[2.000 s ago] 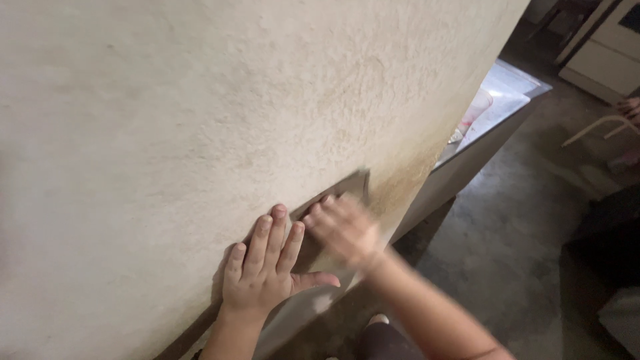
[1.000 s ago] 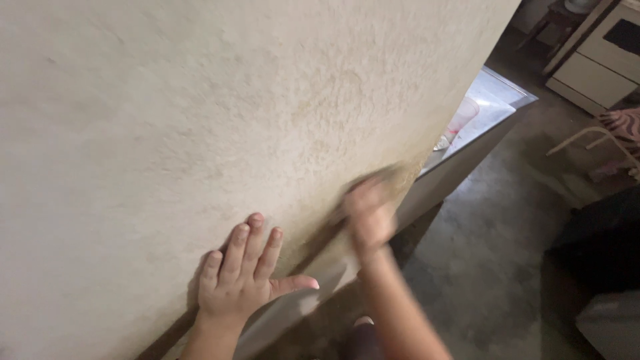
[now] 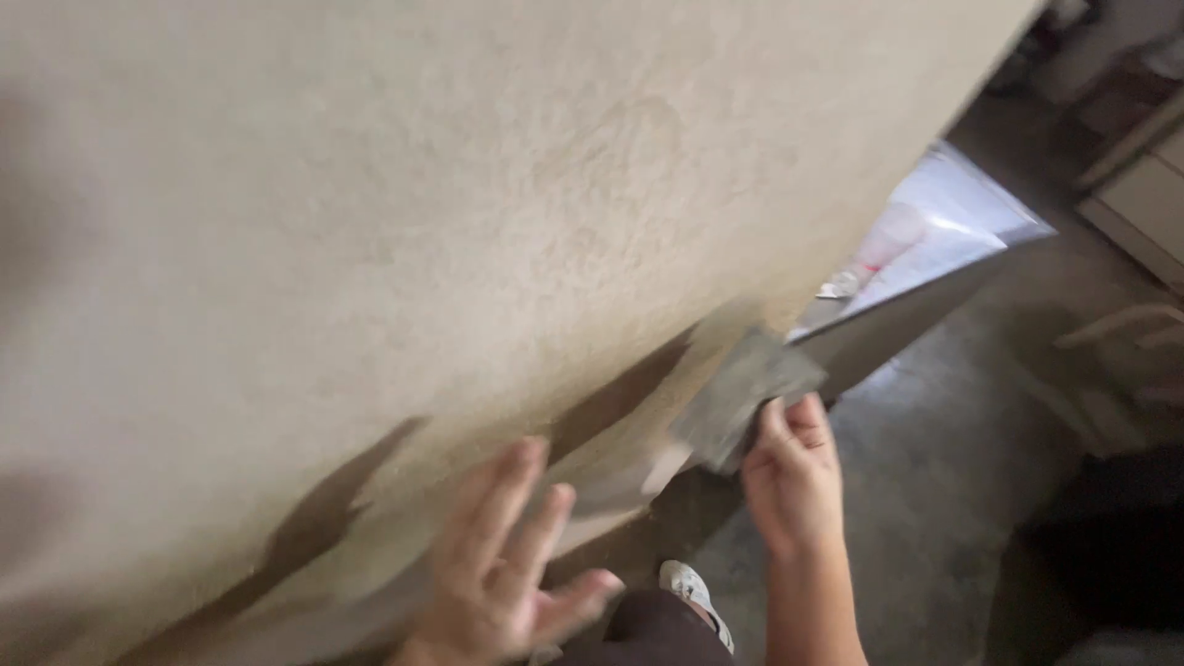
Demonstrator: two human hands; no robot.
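Observation:
A rough, pale plastered wall [image 3: 444, 231] fills the left and centre of the head view, with brownish stains low down. My right hand [image 3: 795, 462] pinches a thin grey sheet, perhaps sandpaper [image 3: 749, 393], by its lower right edge, near the wall's lower right end. My left hand [image 3: 509, 564] is blurred, its fingers spread and nothing in it. It appears held off the wall, and its shadow falls on the plaster to the left.
Beyond the wall's edge is a shiny metal countertop [image 3: 980, 208] with a translucent pink-and-white item [image 3: 888, 245] on it. A shoe [image 3: 689, 587] stands on the grey floor [image 3: 906, 481]. A dark object [image 3: 1101, 555] is at the lower right, a pale cabinet or appliance [image 3: 1142, 208] above.
Both hands have moved away from where they lay against the wall. The grey sheet, blurred under my right hand before, now shows its face. My left palm has lifted.

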